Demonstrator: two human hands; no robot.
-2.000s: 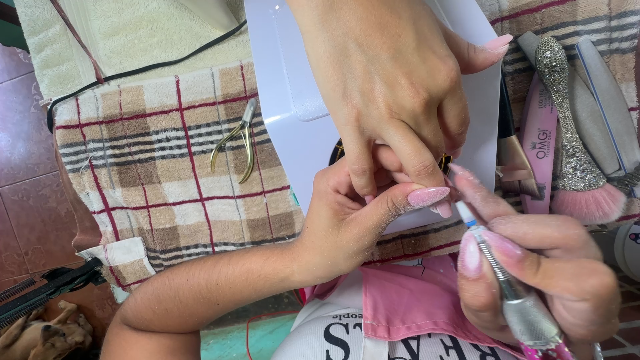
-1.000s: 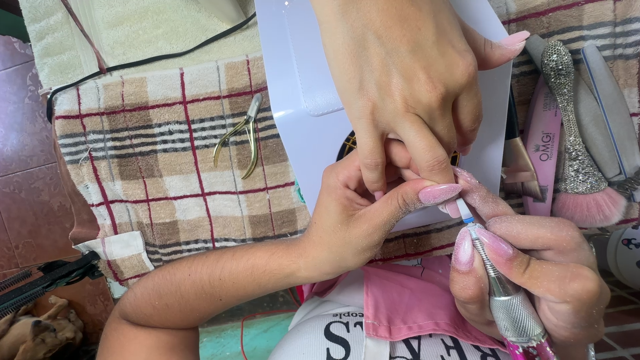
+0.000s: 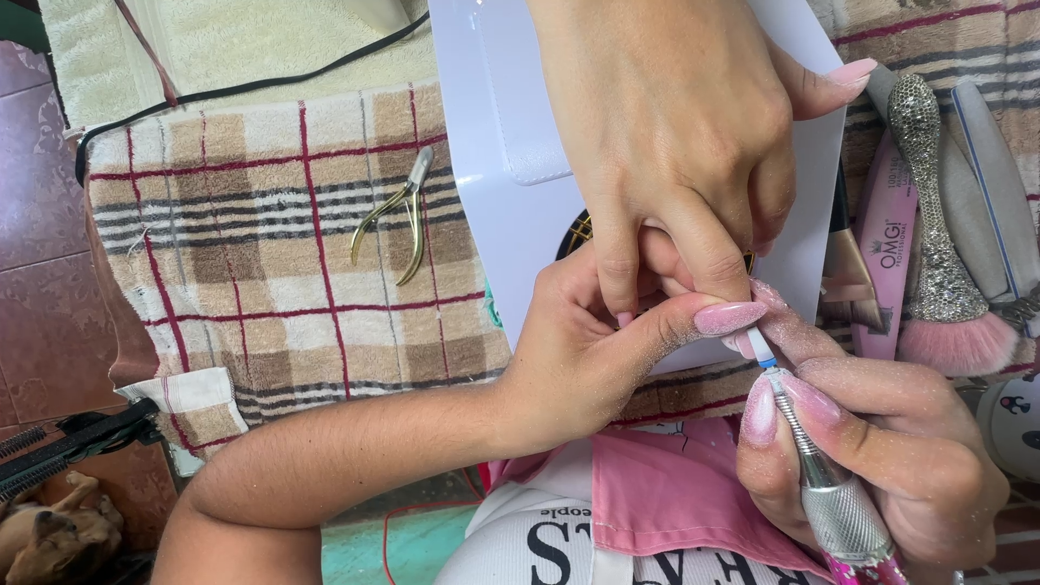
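My left hand (image 3: 585, 349) comes in from the lower left and grips a finger of another person's hand (image 3: 674, 138), which reaches down from the top. My right hand (image 3: 886, 439), dusted with fine powder, holds an electric nail drill handpiece (image 3: 841, 504) like a pen. Its white bit with a blue band (image 3: 761, 348) is at the tip of the held finger's nail, just below my left thumb; whether they touch cannot be told. Both my hands have long, glittery pink nails. Under the hands lies a white padded board (image 3: 504, 236) with a black and gold round part, mostly covered.
Gold-handled cuticle nippers (image 3: 414, 203) lie on a plaid towel (image 3: 268, 284). At the right are a pink nail file (image 3: 881, 252), a rhinestone-handled dust brush (image 3: 930, 195), grey files (image 3: 995, 179) and a flat brush (image 3: 853, 268). A black cable (image 3: 284, 79) crosses at the upper left. A dog (image 3: 61, 528) lies below.
The drill bit has moved slightly from beside the nail to its tip, and my right hand sits a little lower than two seconds ago. My left hand keeps its hold on the finger.
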